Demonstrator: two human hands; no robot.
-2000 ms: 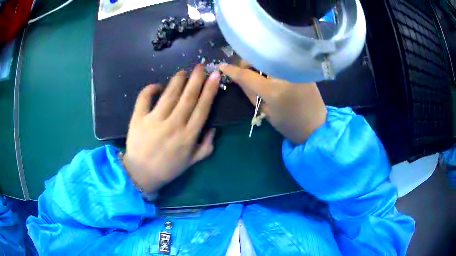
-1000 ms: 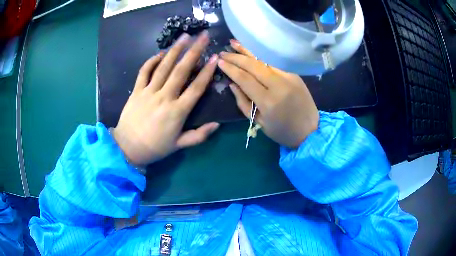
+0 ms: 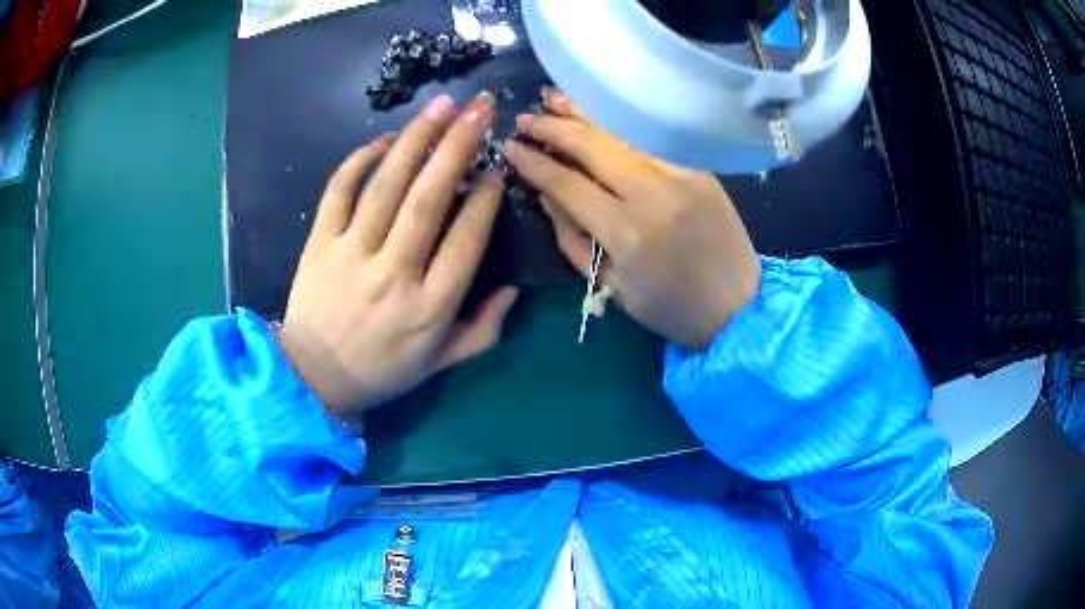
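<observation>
Small silver and black components (image 3: pixel 500 159) lie in a loose group on the black inspection mat (image 3: pixel 286 131), between the fingertips of both hands. A darker pile of components (image 3: pixel 416 66) lies behind my left hand. My left hand (image 3: pixel 399 250) is palm down on the mat, fingers spread, holding nothing visible. My right hand (image 3: pixel 643 214) is curled at the right side of the group. The thin silver tweezers (image 3: pixel 591 292) stick out below its palm, with a small pale piece on them; their other end is hidden by the hand.
The white ring light (image 3: pixel 702 107) hangs over the mat's right part, close to my right hand. Black gridded trays (image 3: pixel 1011 179) stand at the right. A white label card (image 3: pixel 292 12) and a shiny clear bag (image 3: pixel 485 24) lie at the mat's far edge. Something red is at the far left.
Since two seconds ago, my right hand has turned, its fingers now extended toward the components. My left hand moved up, then slightly back. The components between the hands have shifted and gathered closer.
</observation>
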